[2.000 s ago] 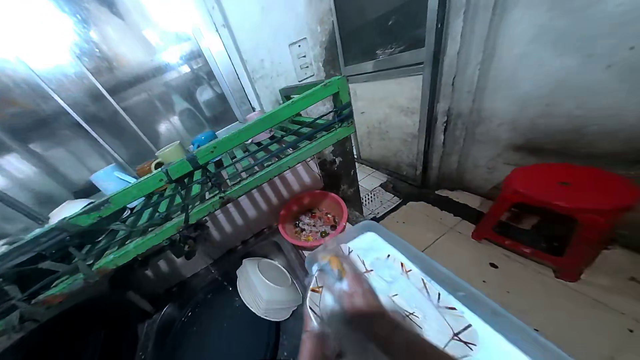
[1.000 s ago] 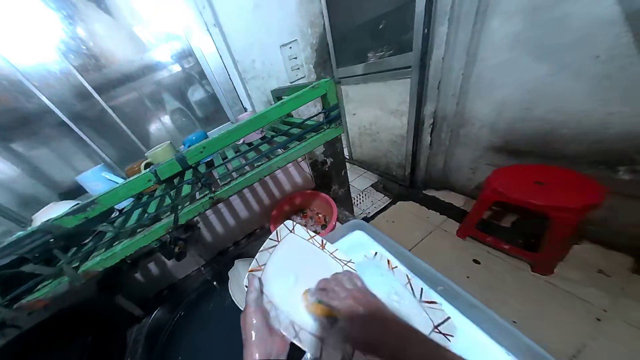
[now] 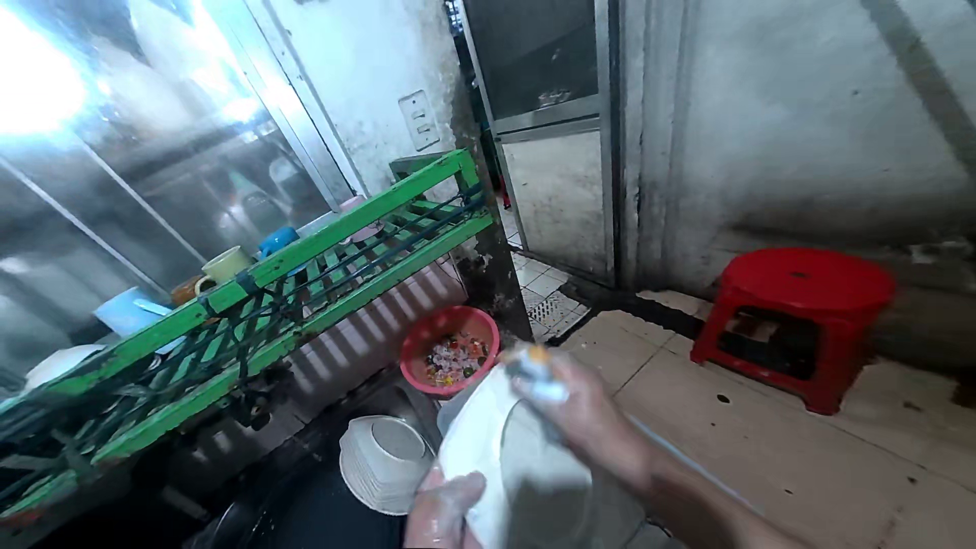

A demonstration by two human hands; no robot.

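A white plate (image 3: pixel 480 442) is tilted up at the bottom centre, its underside with the foot ring facing me. My left hand (image 3: pixel 446 509) grips its lower left edge, thumb across the surface. Near the plate's upper rim, my right hand (image 3: pixel 576 393) holds a blurred sponge (image 3: pixel 537 370), orange and whitish. Left of the plate, a stack of white bowls (image 3: pixel 385 461) lies upside down beside a dark basin (image 3: pixel 328 503).
A red basin (image 3: pixel 412 354) of food scraps stands behind the plate. A green slatted rack (image 3: pixel 305 328) with cups spans the left. A red plastic stool (image 3: pixel 808 282) stands on the tiled floor at right.
One second ago the plate showed its patterned face; now its underside faces me. My right hand with the sponge has moved from the plate's middle to its upper rim.
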